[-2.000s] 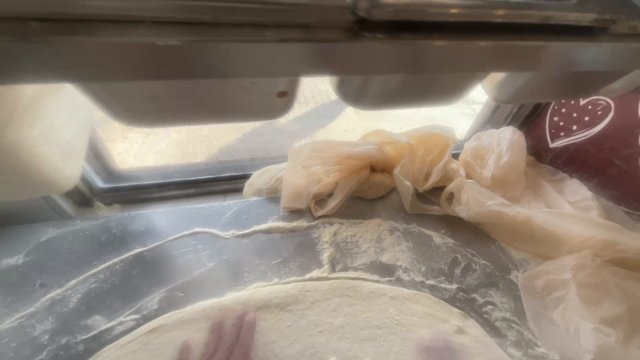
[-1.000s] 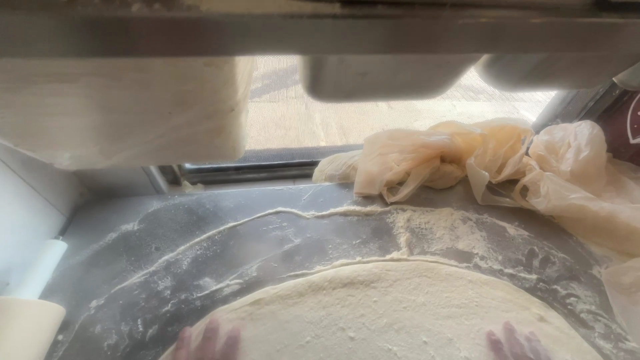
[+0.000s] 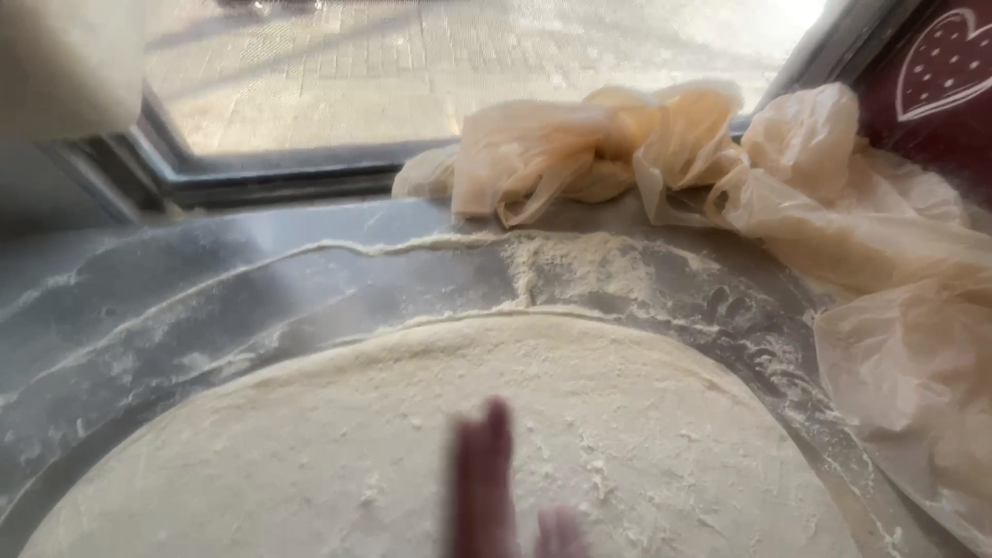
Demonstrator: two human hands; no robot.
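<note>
A large round sheet of pale dough (image 3: 325, 465) lies on a floured grey metal worktop (image 3: 372, 287). Over the middle of the dough, my left hand (image 3: 484, 484) is blurred and turned edge-on, its fingers extended with nothing in them. Just right of it and lower, the fingertips of my right hand (image 3: 562, 533) show at the bottom edge, also extended and blurred. The rest of both hands is out of frame. Whether either hand touches the dough cannot be told.
Crumpled translucent plastic bags (image 3: 558, 155) lie along the back and right of the worktop. Behind is a window with a dark frame (image 3: 287, 178). A pale container (image 3: 66, 70) is at upper left; a dark red surface (image 3: 949, 70) with a white heart stands at upper right.
My hands were far apart on the dough one second ago; now they are close together near its middle. The view has shifted, and the pale containers at the top have mostly left it.
</note>
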